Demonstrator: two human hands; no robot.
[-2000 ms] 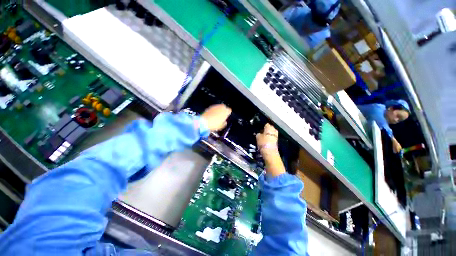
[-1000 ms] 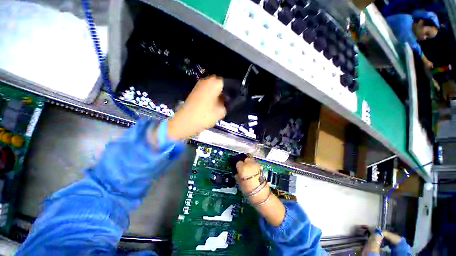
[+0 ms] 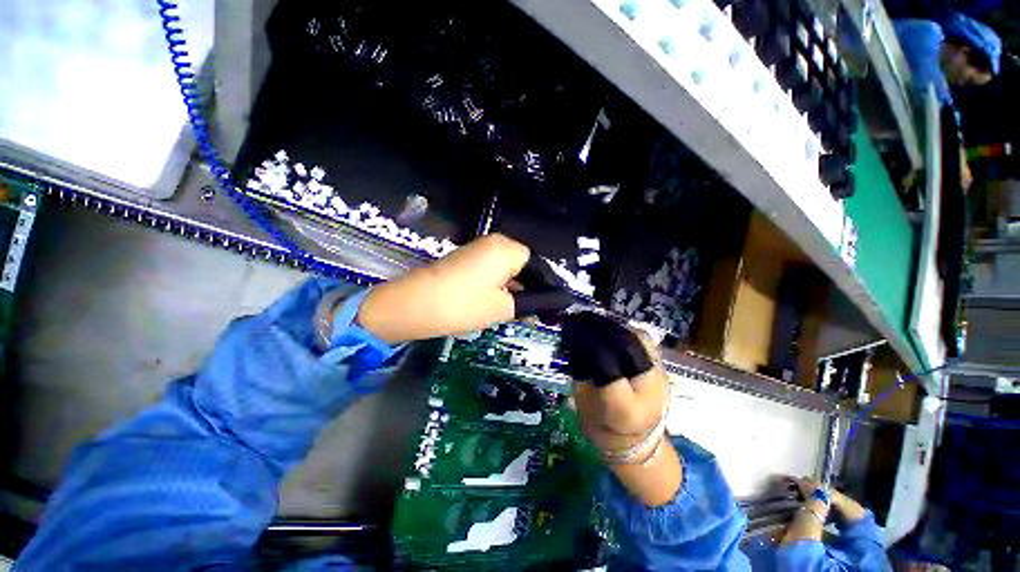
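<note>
My left hand (image 3: 470,293), with a blue strap at the wrist and black finger cots, is above the rail at the board's far edge. My right hand (image 3: 621,385), with bracelets and black finger cots, is just right of it. The fingertips of both hands come close together over the far end of the green circuit board (image 3: 453,492). Whether a small part is between the fingers cannot be made out. The board bears white pieces and small parts; my right hand and sleeve cover its right side.
Black bins (image 3: 369,134) with loose white connectors (image 3: 302,190) lie behind the rail (image 3: 772,385). A coiled blue cord (image 3: 201,123) hangs at the left. A white foam tray (image 3: 693,56) is on the shelf. A cardboard box (image 3: 752,285) stands right. Another person's hands are at lower right.
My left hand has come down from over the bins to the rail. My right hand has moved slightly right, and the fingertips of both hands have come together. The view has shifted slightly.
</note>
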